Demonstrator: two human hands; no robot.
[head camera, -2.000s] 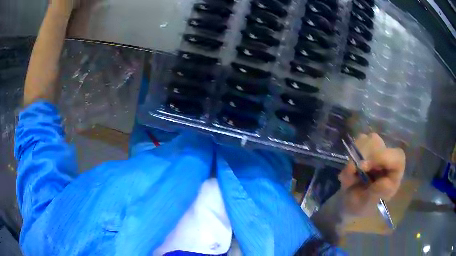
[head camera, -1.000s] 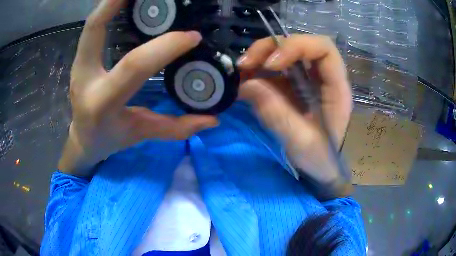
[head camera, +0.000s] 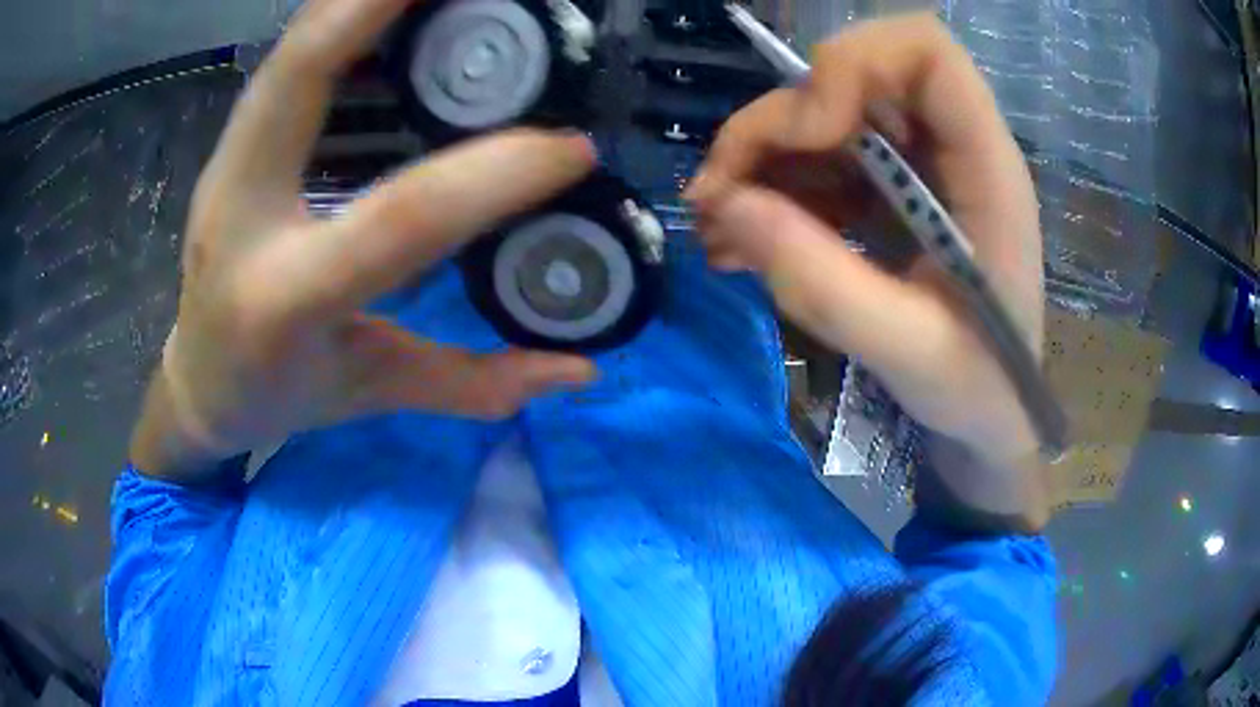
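My left hand (head camera: 297, 263) holds two round black units with silver-grey rings. The upper unit (head camera: 477, 66) is at the top, between its raised fingers. The lower unit (head camera: 562, 276) is below it, between a finger and the thumb. Each has a small bright silver-white piece on its right rim. My right hand (head camera: 884, 207) is just right of the lower unit, apart from it, with thumb and fingertip together. It holds tweezers (head camera: 953, 256) lying back along the palm, tips pointing up and left.
The clear blister tray (head camera: 1071, 83) is behind my hands; black units (head camera: 677, 76) stand in it. Brown cardboard (head camera: 1105, 401) with handwritten marks is at right. A blue item (head camera: 1233, 325) is at the far right edge. Crinkled clear plastic (head camera: 104, 221) is at left.
Two seconds ago my left hand was out of view and the units were not held. Since one second ago, my right hand has moved right, off the lower unit's rim, and both units have shifted slightly right and down.
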